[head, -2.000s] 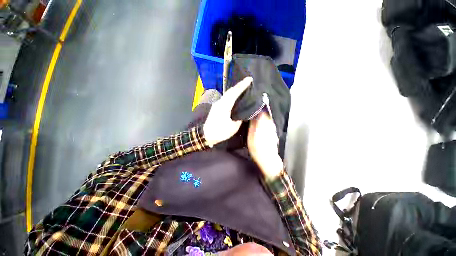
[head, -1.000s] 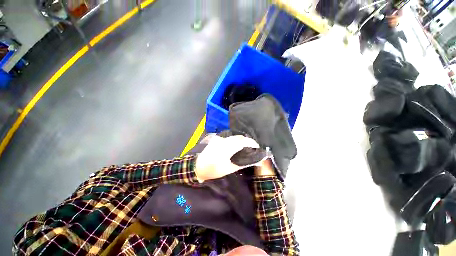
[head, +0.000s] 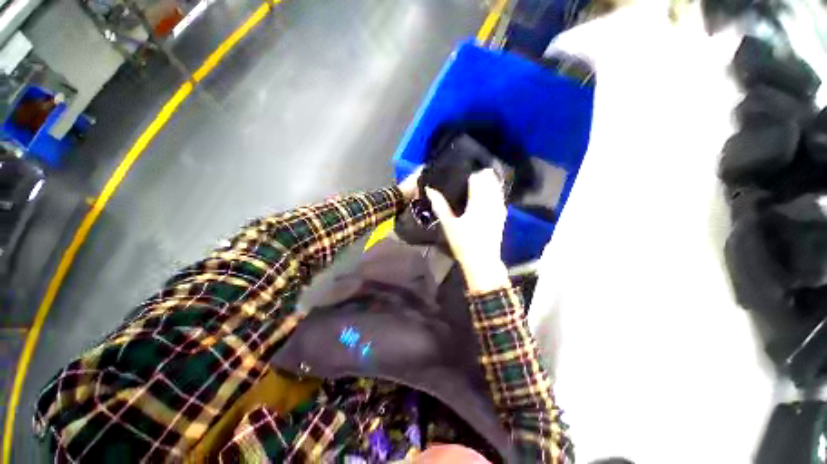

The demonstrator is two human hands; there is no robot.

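Note:
A small black fabric bag (head: 444, 172) is held over the near edge of the blue plastic tote (head: 494, 91). My right hand (head: 476, 217) grips it from the right side, thumb and fingers spread over the fabric. My left hand (head: 410, 186) is at the bag's left side, mostly hidden behind it, with only a small part showing. A small shiny curved bit shows on the bag near my right thumb. The view is blurred. More black pieces (head: 517, 163) lie inside the tote behind the bag.
A long white table (head: 644, 227) runs along my right. Black bags (head: 771, 208) are piled on its far side. A pale flat patch (head: 549, 184) shows inside the tote. Grey floor with a curved yellow line (head: 136, 154) is on the left, with another blue box (head: 41, 127) beyond it.
The bag and both hands have moved up and forward to the tote's near edge. The left hand has passed behind the bag. The right hand, earlier inside or behind the bag, now shows on top.

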